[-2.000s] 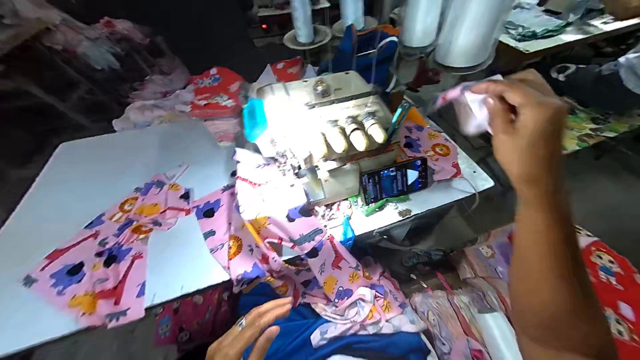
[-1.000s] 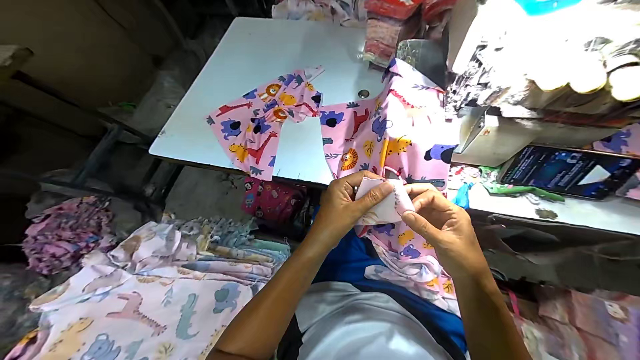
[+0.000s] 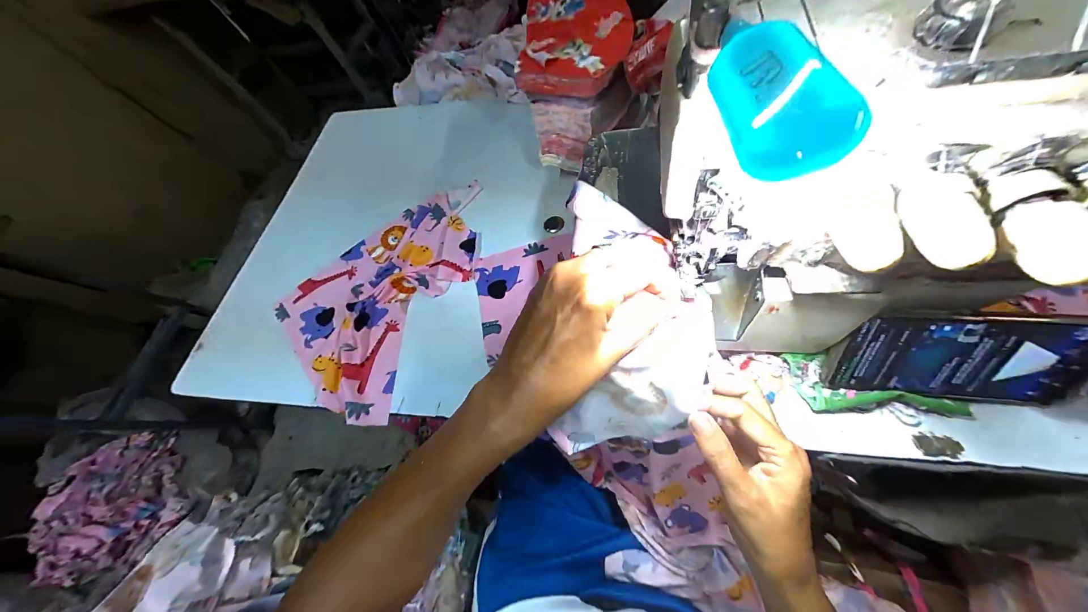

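Pink animal-print fabric (image 3: 625, 217) lies at the needle and presser foot of a brightly lit sewing machine (image 3: 701, 246), its pale underside turned up towards me. My left hand (image 3: 586, 314) presses on this fabric just left of the presser foot, fingers bent. Lower right, my right hand (image 3: 752, 450) pinches the fabric's near edge between thumb and fingers. More of the pink cloth (image 3: 671, 489) hangs over my lap. On the left of the white table (image 3: 246, 340) a separate cut piece of the same print (image 3: 374, 297) is spread out. Glare hides the needle itself.
A blue plastic cover (image 3: 786, 102) sits on the machine. A phone (image 3: 960, 361) and green cloth scraps (image 3: 884, 399) lie at the right. Stacked red fabric pieces (image 3: 574, 42) stand behind the table. Pink scraps (image 3: 106, 510) are heaped at lower left.
Both hands have moved from in front of my body up to the machine, with fabric now at the presser foot. Two seconds ago my right hand was raised at the right, holding a small piece.
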